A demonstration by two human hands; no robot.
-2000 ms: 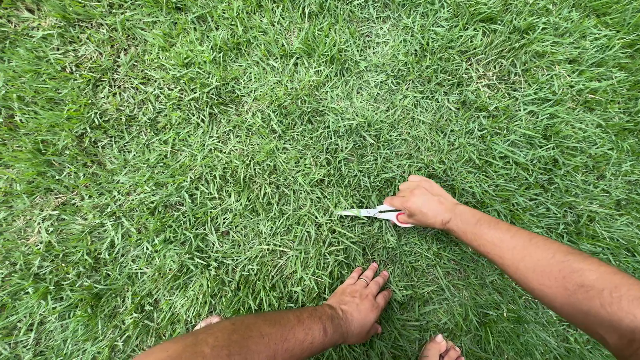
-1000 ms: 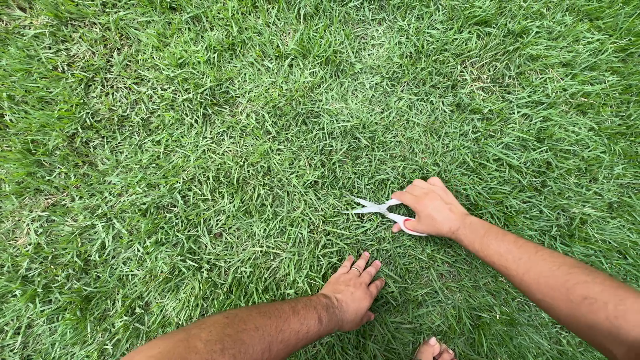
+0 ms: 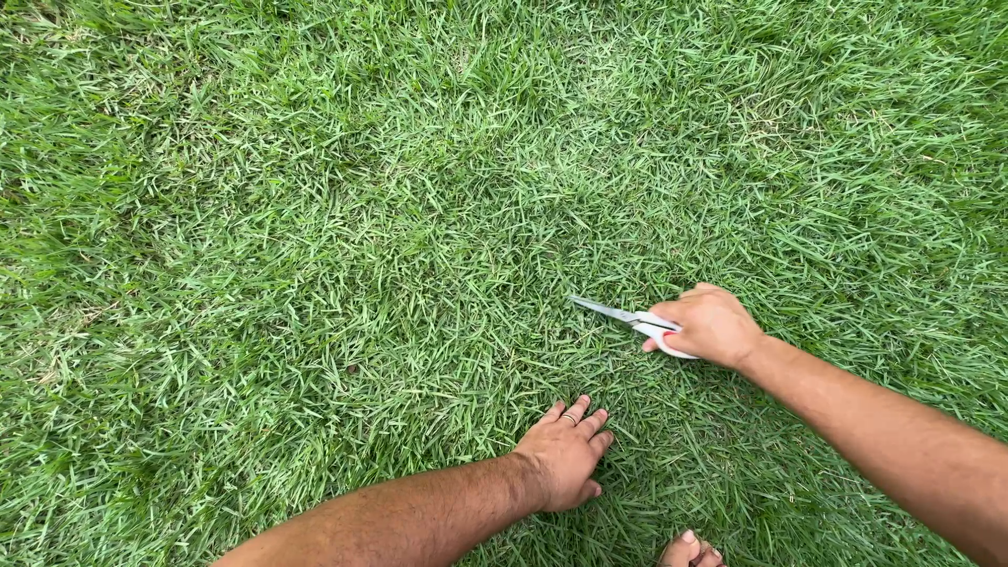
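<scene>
My right hand grips a pair of scissors by its white handles, which have red inside the loops. The metal blades are nearly closed and point left, low over the grass. Below and left of the scissors, my left hand rests palm down on the grass, fingers spread, holding nothing. A ring sits on one of its fingers.
Toes of a bare foot show at the bottom edge, right of my left hand. Short grass with many loose cut blades lies around the hands, and taller grass stands towards the upper right.
The scissor blades, spread wide one second ago, have come together. My right hand still holds the scissors, and my left hand stays flat on the grass.
</scene>
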